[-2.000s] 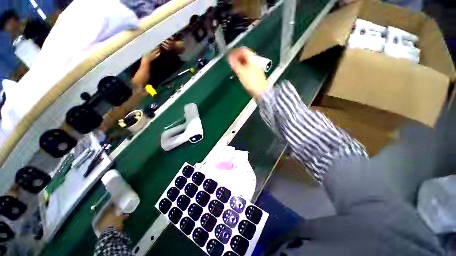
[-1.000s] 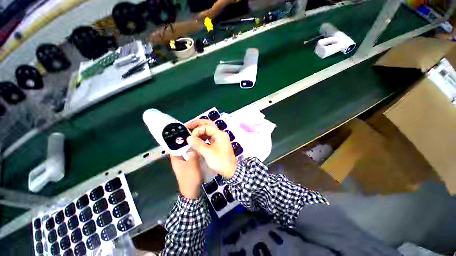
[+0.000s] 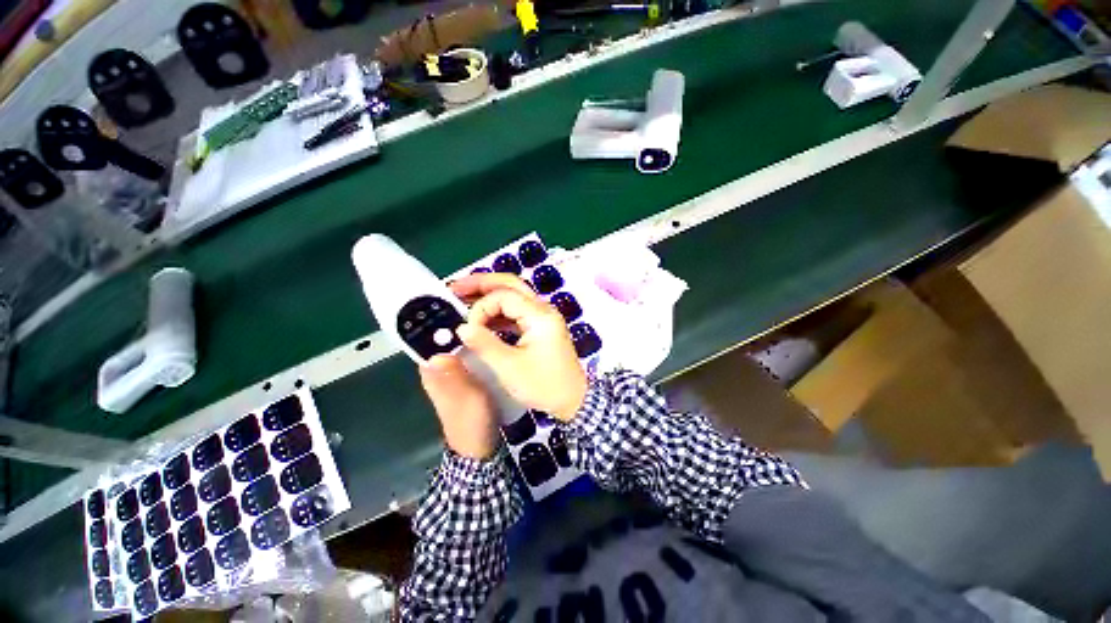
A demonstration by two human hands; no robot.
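Observation:
A white camera housing (image 3: 392,282) is held above the near rail, its end with the black front panel (image 3: 430,325) turned toward me. My left hand (image 3: 461,408) holds the housing from below, near the panel end. My right hand (image 3: 526,347) is at the panel's right edge, thumb and forefinger pinched together there. Whether a thing is between these fingertips cannot be told. A sticker sheet (image 3: 536,464) with black panels lies under my hands, partly hidden. White wipes (image 3: 652,319) with a pink cloth (image 3: 619,287) lie right of it.
Three more housings sit on the green belt (image 3: 487,183): left (image 3: 156,335), middle (image 3: 659,122) and far right (image 3: 871,67). Another sticker sheet (image 3: 219,501) under clear plastic lies at left. A white tray (image 3: 274,170) stands across the belt. Open cartons (image 3: 1048,280) stand at right.
Compared with one second ago, both hands still hold the housing at the panel end, with little change in grip. The belt housings appear shifted right and slightly up or down as the view moved.

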